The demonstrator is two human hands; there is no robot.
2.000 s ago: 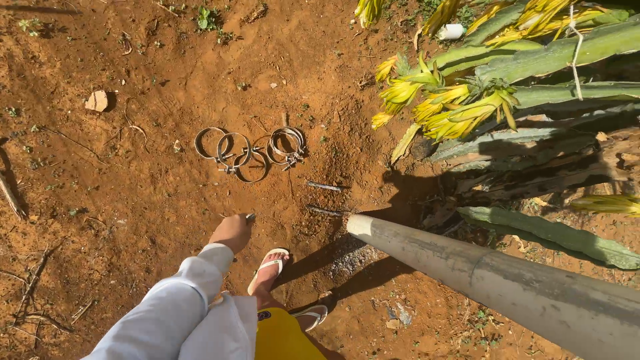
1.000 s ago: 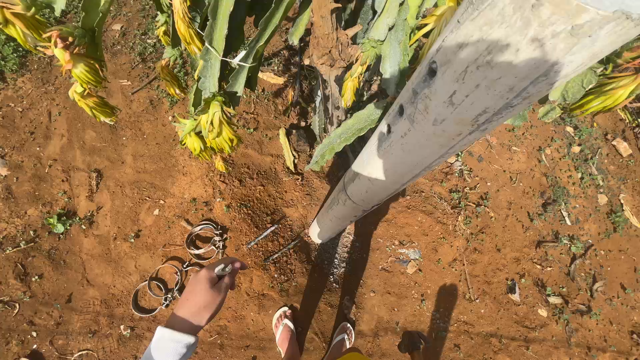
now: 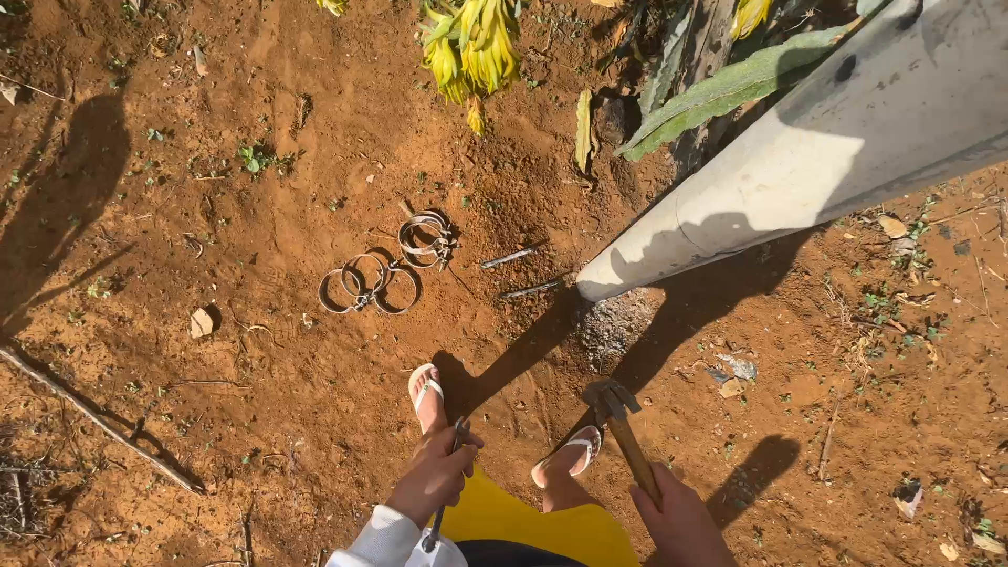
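My left hand [image 3: 433, 472] is closed around a metal wrench [image 3: 460, 431], whose shaft runs down below the fist. My right hand [image 3: 681, 516] grips the wooden handle of a claw hammer [image 3: 610, 400], its dark head pointing away from me. Ahead on the soil lie several metal ring clamps [image 3: 365, 282], with more of them stacked [image 3: 425, 239] just to the right. Beside these rest two dark metal rods [image 3: 508, 257], one close to the foot of a thick pale post [image 3: 677, 236]. The post rises toward the upper right.
Cactus stems [image 3: 732, 90] with yellow blooms [image 3: 480, 47] hang at the top. Gray gravel [image 3: 613, 327] lies at the post's foot. A long stick [image 3: 98, 421] is on the left ground, and a stone [image 3: 201, 323] above it. My feet in white flip-flops [image 3: 429, 390] stand below the post.
My left hand has moved away from the ring clamps, back toward my body. My right hand with the hammer now shows; it was out of view before. The view has shifted and turned.
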